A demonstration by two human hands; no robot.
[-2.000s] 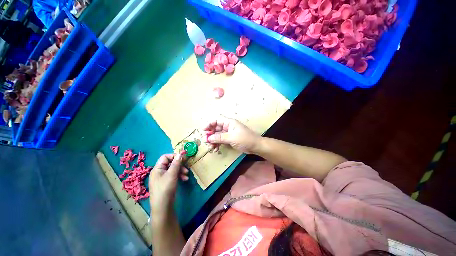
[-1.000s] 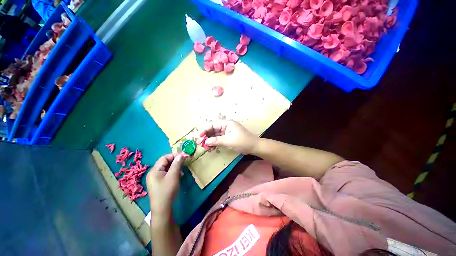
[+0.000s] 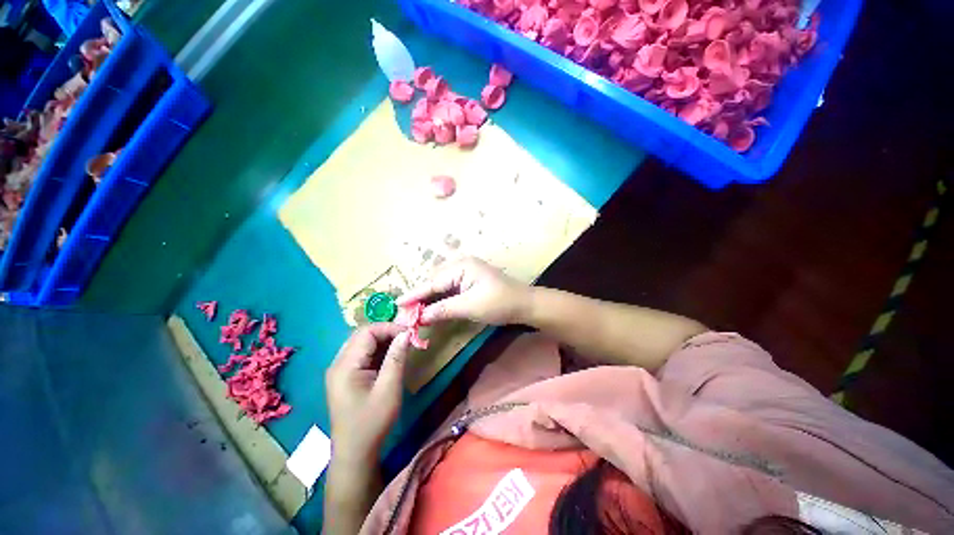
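Note:
A small pink part (image 3: 417,326) is held between the fingertips of both hands, over the near corner of the cardboard sheet (image 3: 534,199). My left hand (image 3: 366,387) grips it from the left and below. My right hand (image 3: 469,295) grips it from the right. The fingers hide much of it, so I cannot tell if it is one piece or two joined. The green cap (image 3: 380,307) sits on the cardboard just left of the fingertips. A single cupped pink part (image 3: 444,186) lies on the cardboard farther off.
Loose cupped parts (image 3: 445,112) lie by a white bottle (image 3: 392,52). A large blue tray (image 3: 628,110) of pink shells stands upper right. Small pink parts (image 3: 254,371) and a white slip (image 3: 310,457) lie left. Blue bins (image 3: 126,157) stand at upper left.
My hands have come together so that both touch the pink part, just right of the green cap. The white slip now shows more fully. The whole view has shifted slightly.

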